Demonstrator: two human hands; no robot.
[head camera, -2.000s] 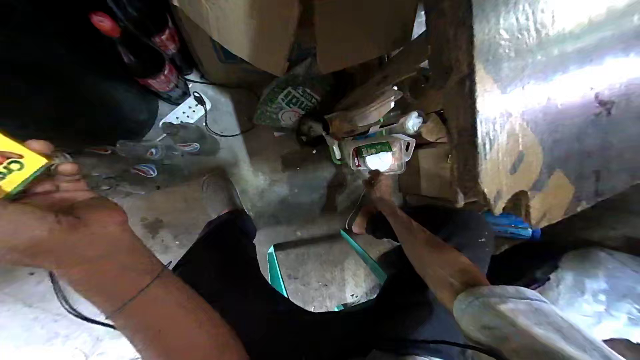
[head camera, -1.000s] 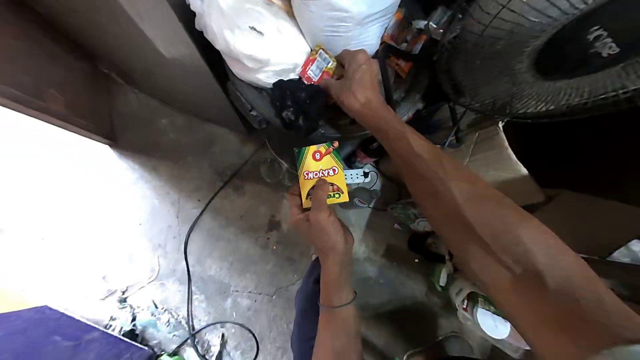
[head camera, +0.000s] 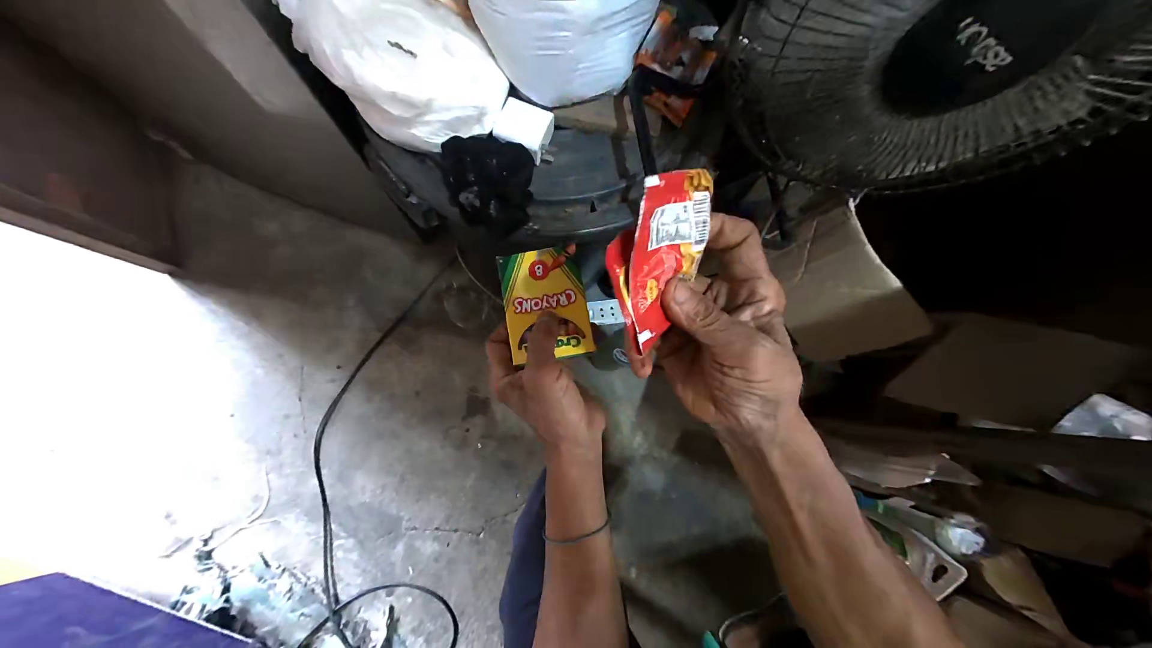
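My left hand (head camera: 549, 387) holds a yellow and green Crayola crayon box (head camera: 546, 292), its printed face up and upside down to me, the thumb across its lower part. To the right of it, my right hand (head camera: 733, 333) pinches a crumpled red snack wrapper (head camera: 664, 243) between thumb and fingers; a printed code and a white panel show on it. Box and wrapper are apart. Beyond both hands, a black plastic bag (head camera: 488, 180) and a white cup-like thing (head camera: 524, 126) lie on a dark round surface (head camera: 585, 166).
White filled bags (head camera: 405, 67) sit at the top. A large black fan (head camera: 900, 90) stands upper right, above cardboard (head camera: 846, 288). A black cable (head camera: 328, 432) runs over the concrete floor at left. A white power strip (head camera: 606, 312) lies behind the hands.
My right hand has drawn the red wrapper back from beside the white bags, nearer to me. My left hand keeps hold of the crayon box. The view swung strongly after the earliest frame.
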